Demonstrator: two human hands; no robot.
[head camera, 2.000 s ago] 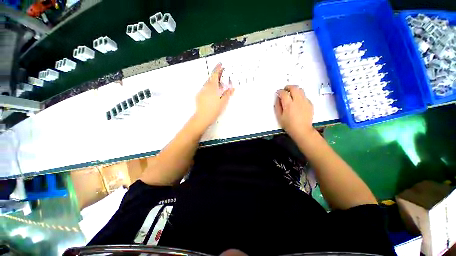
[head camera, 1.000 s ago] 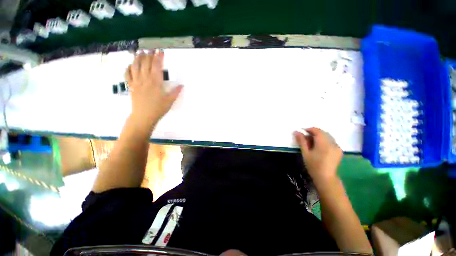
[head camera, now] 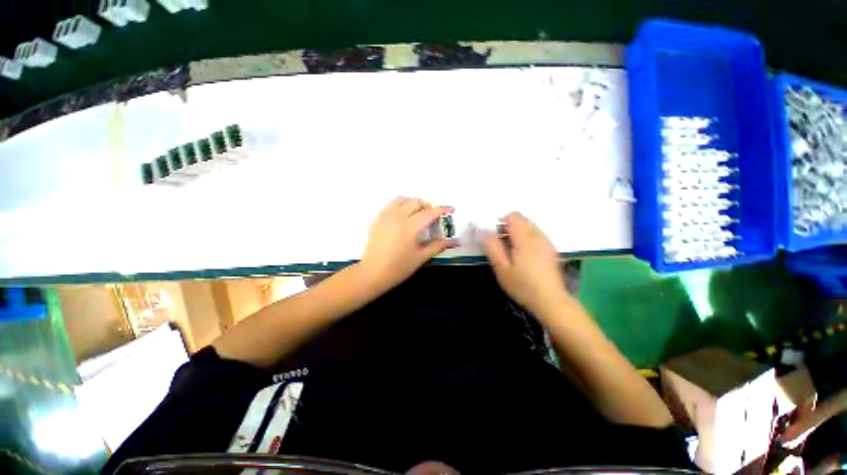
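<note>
My left hand (head camera: 401,239) grips one white adapter housing (head camera: 448,225) near the front edge of the bench, its dark green open end facing right. My right hand (head camera: 520,255) is just to its right, with a small white part (head camera: 475,236) at its fingertips, blurred. The part and the housing look close together; whether they touch I cannot tell. A slanted row of several housings (head camera: 192,156) with dark green ends stands on the white bench (head camera: 325,139) at the left.
Small loose white parts (head camera: 587,97) lie at the bench's right end. A blue bin (head camera: 650,139) holds stacked rows of end caps; a farther blue bin (head camera: 815,153) holds jumbled parts. Housing groups stand on the green belt (head camera: 279,23). Cartons and a person's hand (head camera: 822,417) show at lower right.
My left hand has moved from the housing row to the front centre with one housing. My right hand has come left towards it. The camera view has shifted.
</note>
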